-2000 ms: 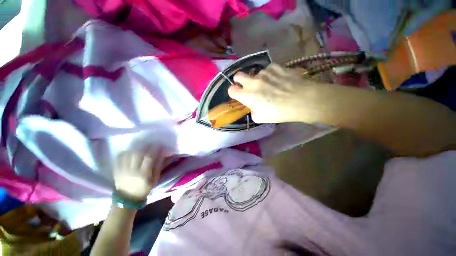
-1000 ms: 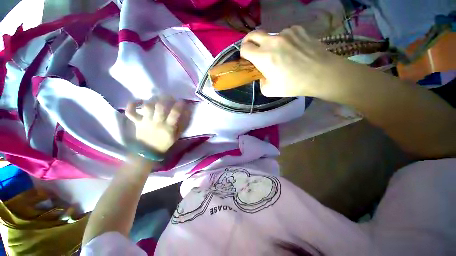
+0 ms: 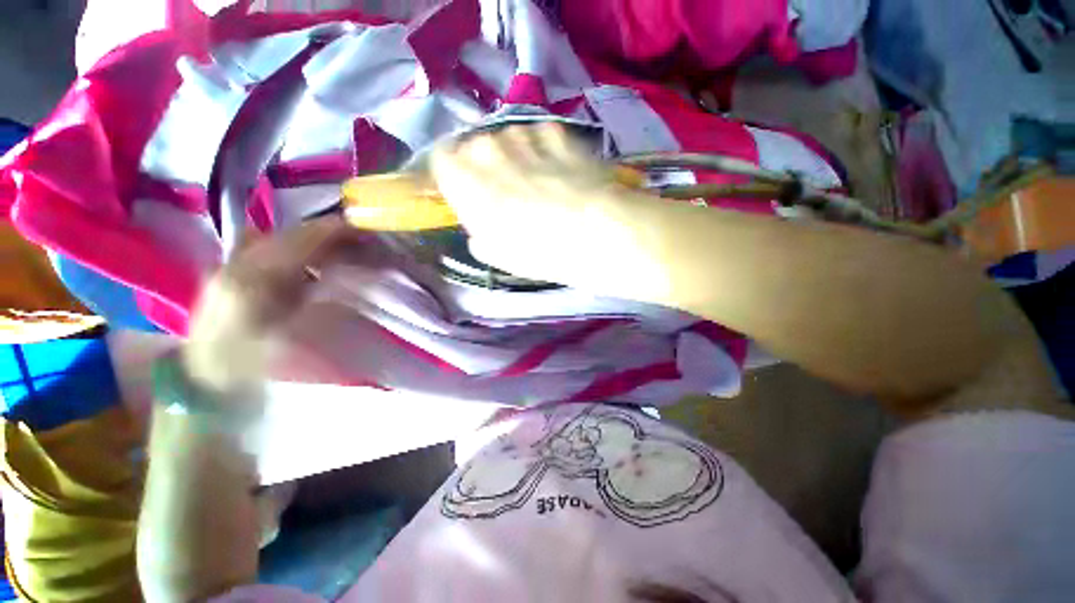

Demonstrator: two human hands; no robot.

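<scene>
A pink and white garment piece point(image 3: 389, 73) lies crumpled over the work surface, its pale inside with narrow pink strips up. My right hand point(image 3: 513, 189) grips the iron point(image 3: 398, 203) by its yellow-orange handle. The iron sits on the garment, its dark plate partly hidden under my hand and forearm. My left hand point(image 3: 242, 312) is blurred at the garment's near left edge, left of the iron. Its fingers are too blurred to tell whether they grip the cloth.
A bright pink cloth pile point(image 3: 672, 30) lies at the far side. The iron's brown hose point(image 3: 754, 186) runs right towards an orange piece point(image 3: 1023, 222). A white table edge point(image 3: 354, 430) is near me. A blue crate point(image 3: 59, 375) and mustard-yellow cloth point(image 3: 71, 507) are at lower left.
The iron and my right hand have moved left over the garment. My left hand has moved left and is now blurred. The garment's left side has shifted and bunched up.
</scene>
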